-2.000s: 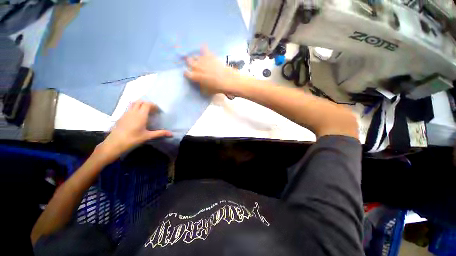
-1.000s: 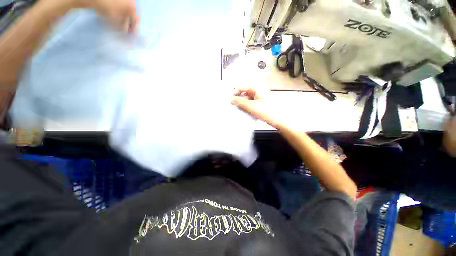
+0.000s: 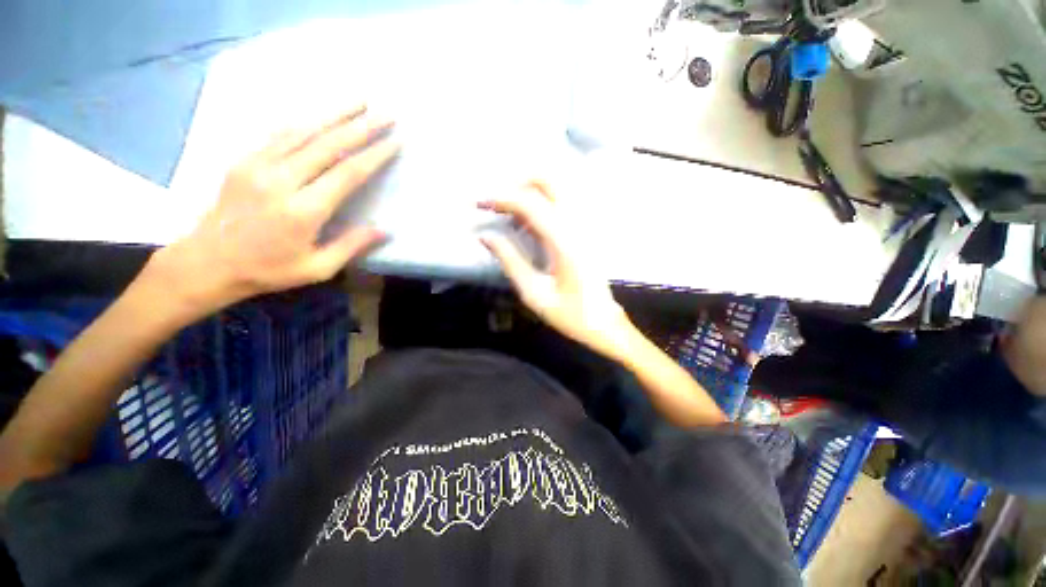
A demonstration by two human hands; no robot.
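Observation:
A light blue fabric piece [image 3: 442,235], washed out to white by glare, lies at the table's near edge between my hands. My left hand [image 3: 287,206] lies on its left part, palm down with fingers spread. My right hand [image 3: 551,269] is at its near right part, thumb and fingers curled around a bit of the cloth; the exact grip is washed out. A larger blue cut panel [image 3: 103,80] lies at the far left, its corner pointing towards me.
The cream sewing machine head [image 3: 963,103] stands at the right. Black scissors [image 3: 786,98] and a slim dark tool [image 3: 828,178] lie before it. Black and white strips [image 3: 935,264] hang at the table's right edge. Blue crates [image 3: 275,390] stand below. Another person's arm [image 3: 1021,355] is far right.
My left hand has come down from the upper left onto the cloth. The light cloth that hung over the near edge now lies on the table. The view has shifted, with the machine further right.

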